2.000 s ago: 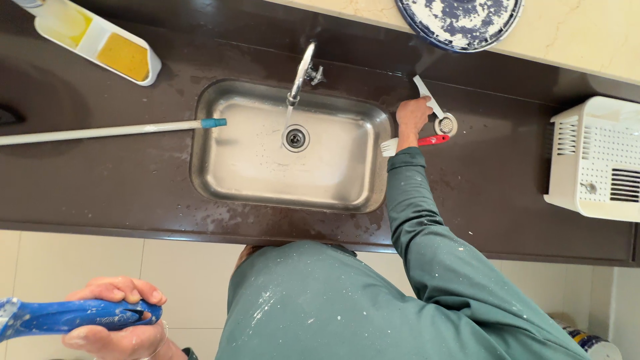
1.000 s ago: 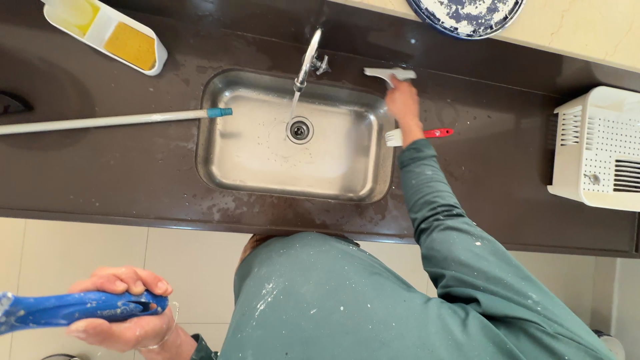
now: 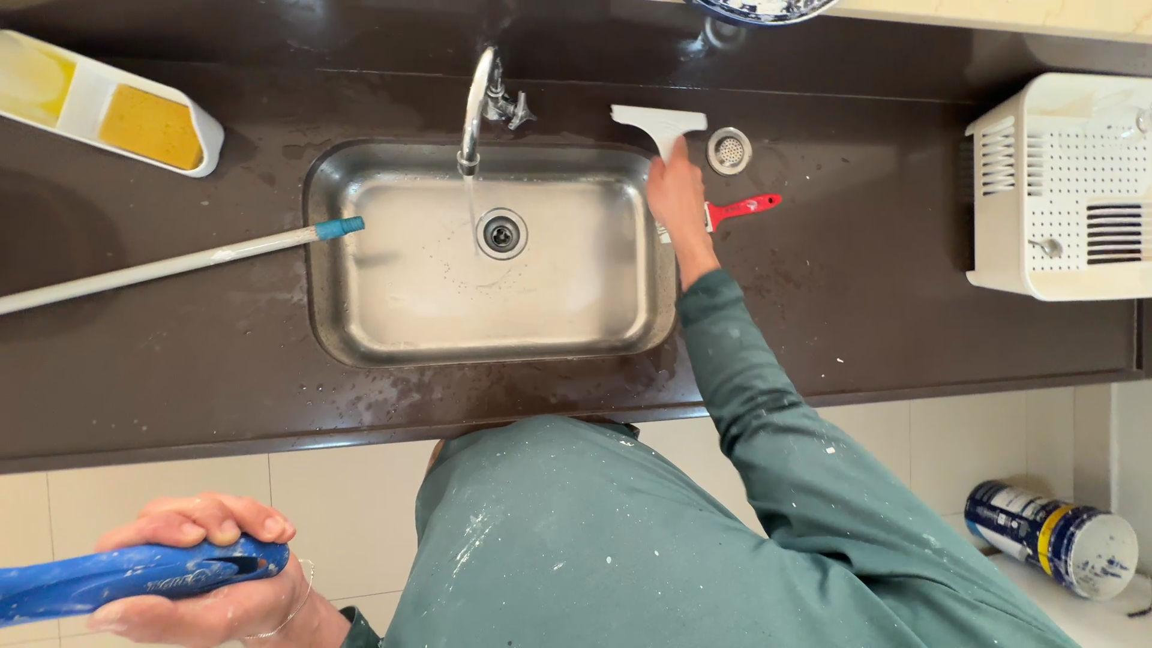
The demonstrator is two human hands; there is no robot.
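Observation:
My left hand [image 3: 207,576], at the lower left, grips a blue plastic handle [image 3: 135,571] spotted with paint; its far end is out of view. At the sink's right rim, my right hand [image 3: 679,198] holds a white squeegee [image 3: 661,121] by its handle, blade toward the backsplash. Just right of that hand lie a metal sink strainer [image 3: 729,151] and a paintbrush with a red handle [image 3: 747,207], its bristles partly hidden by the hand. A thin stream of water runs from the chrome faucet [image 3: 477,108] into the steel sink [image 3: 540,306].
A pole with a teal tip [image 3: 162,270] reaches over the sink's left rim. Upper left is a white holder with a yellow sponge [image 3: 151,126]. A white dish rack [image 3: 1008,198] stands at right. A paint-smeared can [image 3: 1048,540] is at the lower right, below the counter [image 3: 900,297].
My right hand has lifted the squeegee from beside the strainer and moved it left, toward the sink. My left hand still holds the blue handle.

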